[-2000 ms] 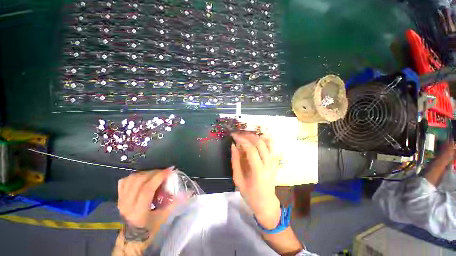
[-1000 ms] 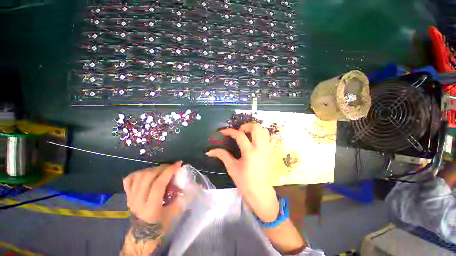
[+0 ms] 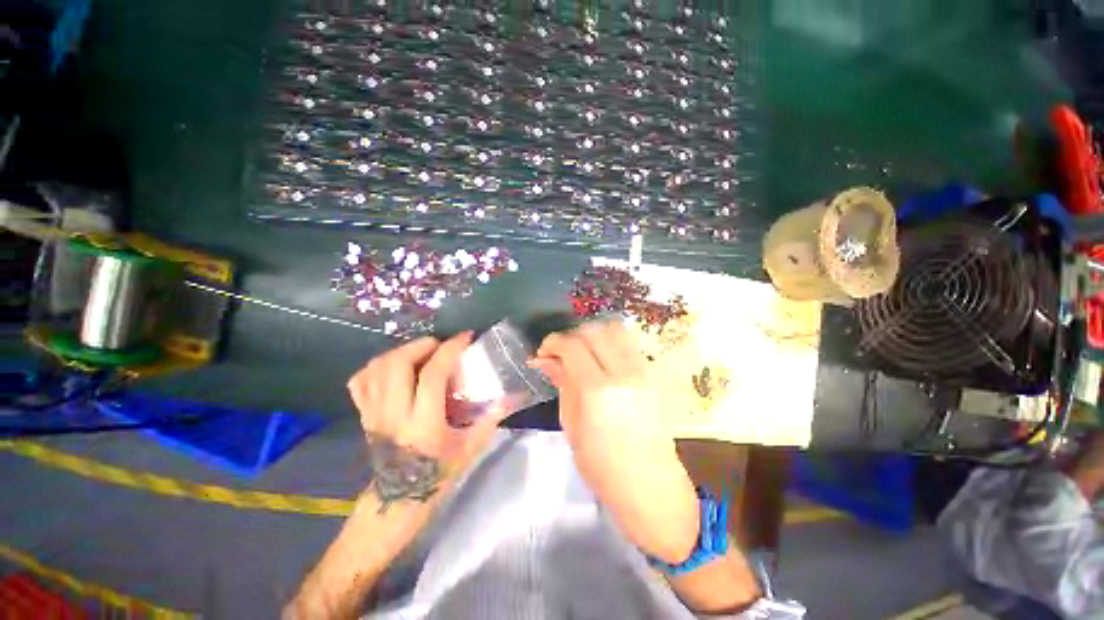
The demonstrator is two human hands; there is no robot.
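Note:
My left hand (image 3: 418,394) holds a small clear plastic bag (image 3: 488,373) with reddish contents, in front of my body near the bench's front edge. My right hand (image 3: 605,385) is at the bag's right upper edge, its fingertips pinching there. A dark red-black pile of small parts (image 3: 615,294) lies at the upper left of the pale yellow board (image 3: 781,363). A separate pile of white-faced parts (image 3: 418,281) lies farther left on the dark bench. A small brown cluster (image 3: 708,384) sits on the yellow board.
A large array of small boards (image 3: 484,121) fills the back. A solder reel (image 3: 111,303) stands left, with its wire running towards my left hand. A tan round-mouthed pot (image 3: 805,252) and a black fan (image 3: 942,297) stand right. Another person's sleeve (image 3: 1017,533) is at the lower right.
My right hand has left the dark parts pile and moved to the bag. The bag is now raised and tilted between both hands. The camera view has shifted left, showing more of the reel.

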